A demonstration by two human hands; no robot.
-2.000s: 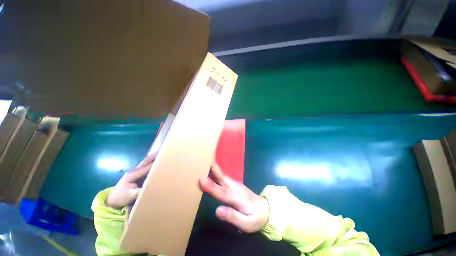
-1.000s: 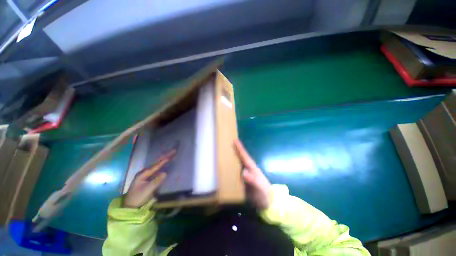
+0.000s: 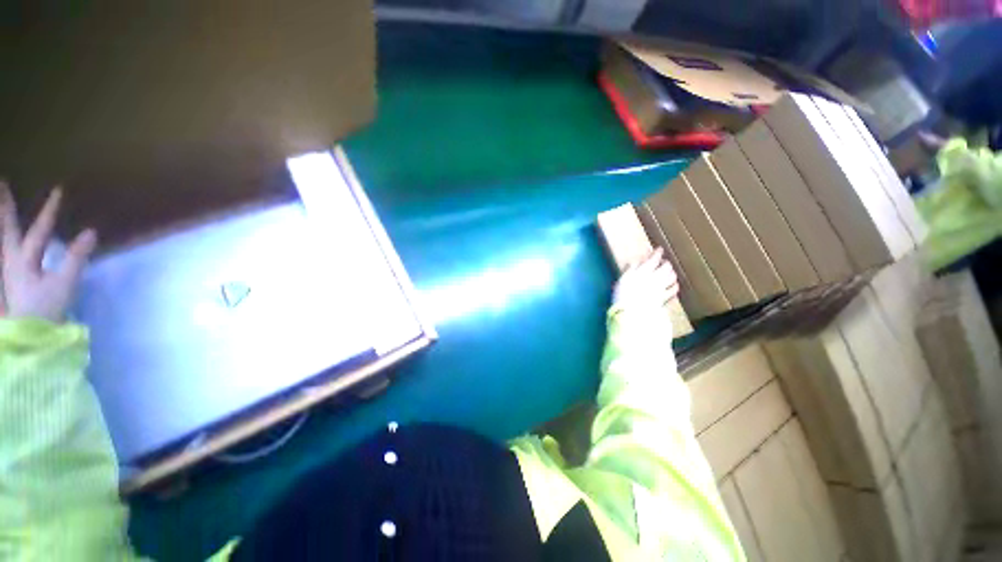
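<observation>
An open mailer carton (image 3: pixel 379 247) lies on the bench at the left, its plain brown lid (image 3: pixel 176 99) raised at the back. A silver-grey laptop-like slab (image 3: pixel 231 329) with a small dark logo lies in it, with a white foam end cap (image 3: pixel 341 236) along its right side. My left hand (image 3: pixel 39 269) is open with fingers spread, in front of the lid near the slab's far left corner. My right hand (image 3: pixel 646 283) is on the narrow face of the nearest closed carton (image 3: pixel 624 233) in a row at the right; whether it grips is not clear.
Several closed cartons (image 3: pixel 758 209) stand in a leaning row on the right. More cartons (image 3: pixel 769 439) are stacked below them. An open carton in a red tray (image 3: pixel 659 137) is at the back. Another person's yellow sleeve (image 3: pixel 965 198) shows at far right. A pale cable (image 3: pixel 264 445) loops beside the open carton.
The carton went from being held tilted between both hands to lying on the bench with the slab facing up. My right hand left it and reached right to the row. The view turned right.
</observation>
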